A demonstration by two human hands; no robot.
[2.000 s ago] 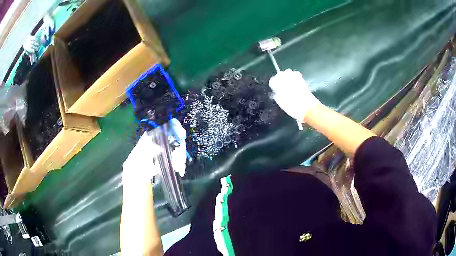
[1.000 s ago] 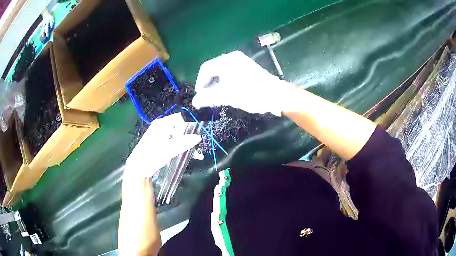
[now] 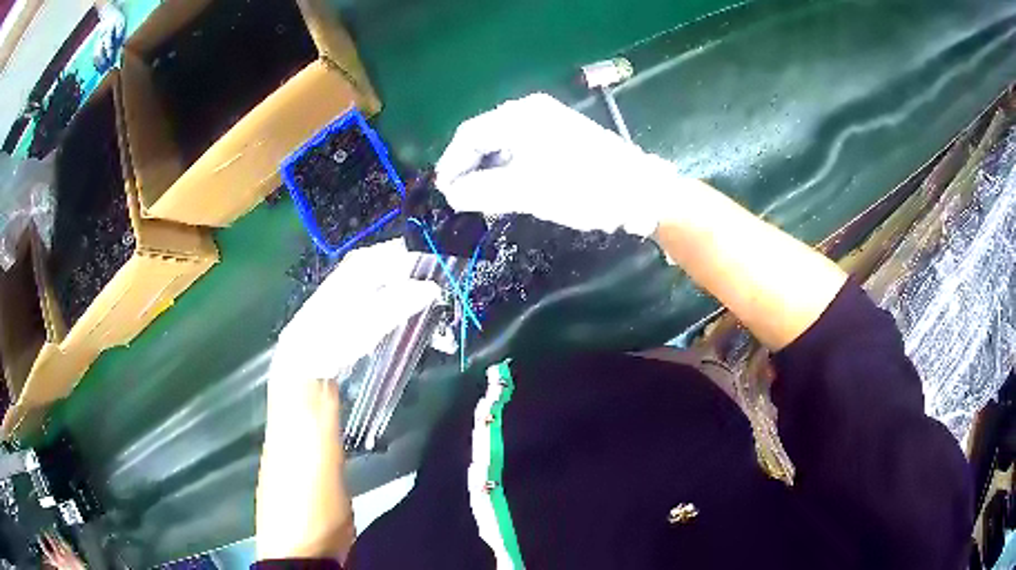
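Observation:
My left hand [image 3: 351, 306], in a white glove, is closed around silver-grey metal profiles [image 3: 390, 384] that slant down towards my body. Thin blue ties [image 3: 459, 292] stick out and cross at their upper end. A black fitting [image 3: 451, 232] shows at that end, below my right hand. My right hand [image 3: 546, 167], also in a white glove, is just above it with fingers curled; whether it holds a small piece cannot be told. A heap of tiny silver pieces [image 3: 498, 267] and black rings [image 3: 557, 247] lie behind, partly hidden by my hands.
A blue tray [image 3: 398, 184] of black parts lies ahead of my left hand. Open cardboard boxes [image 3: 251, 139] of black parts stand at the left. A hammer [image 3: 607, 76] lies beyond my right forearm. Plastic wrap [image 3: 964, 295] is at right. Another person's gloved hand [image 3: 109, 39] shows top left.
The hammer was let go and lies on the green surface. My right hand moved left to the upper end of the profiles. My left hand tilted them, and the blue ties now show beside it.

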